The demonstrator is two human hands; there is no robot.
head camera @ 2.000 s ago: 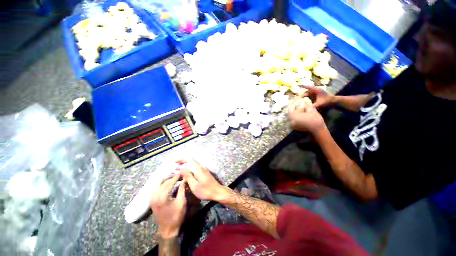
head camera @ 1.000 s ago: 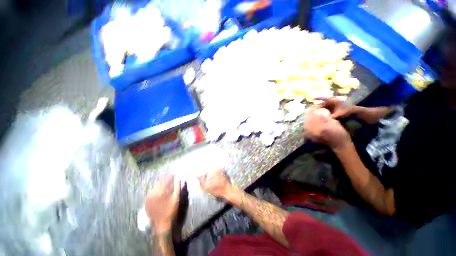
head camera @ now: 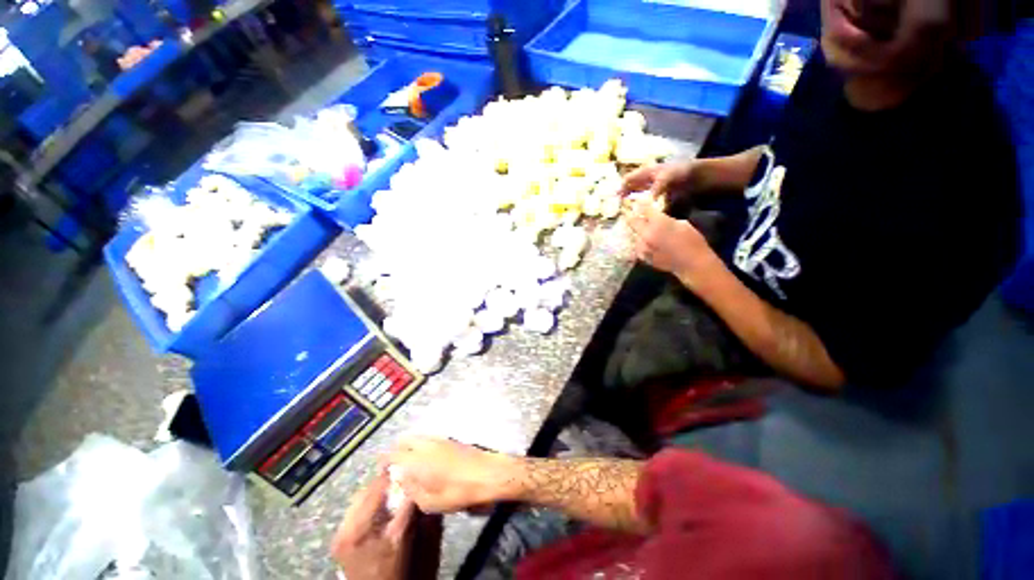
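Observation:
My right hand (head camera: 446,474) and my left hand (head camera: 371,530) are together near the table's front edge, fingers curled in. A small bit of white compound (head camera: 396,492) shows between their fingertips; the hands hide the rest of it. The blue digital scale (head camera: 284,365) stands just beyond them, its platform bare. Beyond and right of the scale lies a large heap of white lumps (head camera: 437,244), with pale yellow pieces (head camera: 556,187) on its right side.
A clear plastic bag (head camera: 136,515) lies left. Blue trays stand behind: one with pale pieces (head camera: 210,244), one with bagged items and an orange ring (head camera: 426,83), one at the back (head camera: 652,70). A person in black (head camera: 896,215) sits right, hands at the heap. A dark object (head camera: 184,419) lies left of the scale.
The view has swung, so the heap and scale appear turned. My hands, apart over the white compound one second ago, are now together. The long white rope no longer shows clearly.

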